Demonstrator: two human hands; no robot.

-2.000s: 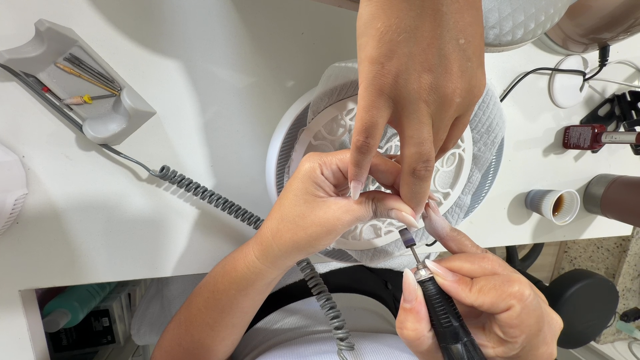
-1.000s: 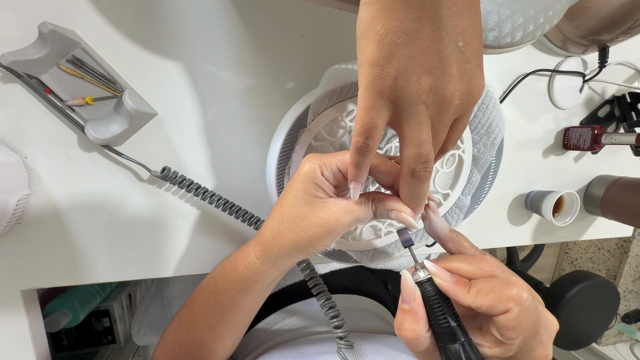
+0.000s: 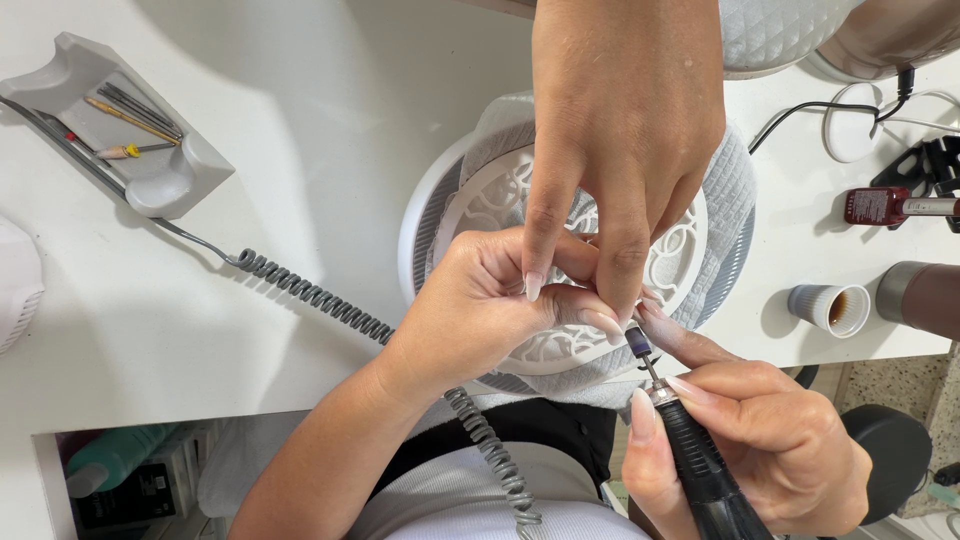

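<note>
My left hand (image 3: 480,300) grips a finger of another person's hand (image 3: 630,127), which reaches down from the top edge. My right hand (image 3: 765,435) holds a black electric nail drill handpiece (image 3: 701,457), with a dark purple sanding band (image 3: 637,342) on its tip. The band is close beside the held fingertip; whether it touches the nail cannot be told. Beneath the hands lies a round dust collector (image 3: 409,240) with a white patterned grille (image 3: 686,262) and a grey-white quilted paper towel (image 3: 720,195) around it.
A grey coiled cord (image 3: 315,296) crosses the white table (image 3: 225,337). Drill bits (image 3: 139,112) lie in a grey holder (image 3: 176,180) at left. To the right are a dark red polish bottle (image 3: 874,206), a small cup (image 3: 829,309) of brown liquid and a brown tumbler (image 3: 919,296).
</note>
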